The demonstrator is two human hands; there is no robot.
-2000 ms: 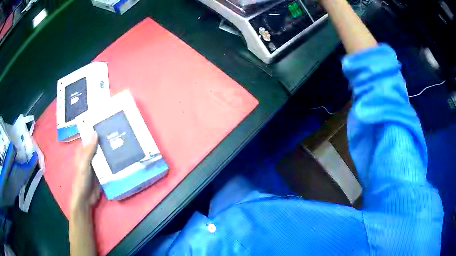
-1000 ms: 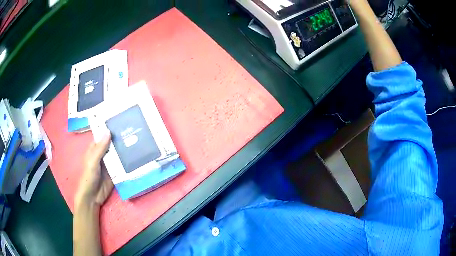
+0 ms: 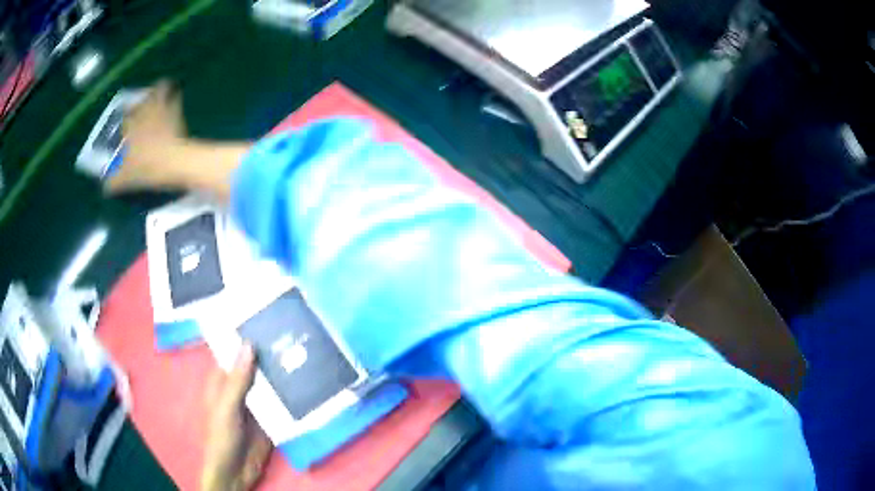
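Note:
A retail box (image 3: 299,360), white with a dark rectangle and blue lower edge, lies tilted on the pink-red mat (image 3: 149,388). My left hand (image 3: 233,422) grips its left edge. A second retail box (image 3: 195,264) lies just beyond it, partly hidden by the first. My right hand (image 3: 153,144), blurred, reaches across to the far left, with its fingers around the side of a third white-and-blue box (image 3: 106,134) beyond the mat. My right sleeve covers much of the mat.
The scale (image 3: 566,96) stands on the right with its pan bare and blurred green digits. Blue-edged boxes or sleeves (image 3: 58,384) with pale strips stand at the left edge. Another blue-edged box (image 3: 312,11) is at the top. A brown carton (image 3: 734,307) is below the bench at right.
My right arm has swung from the scale across the mat to the far left, where a box now shows at my right hand. The left hand still holds its box; the view has shifted.

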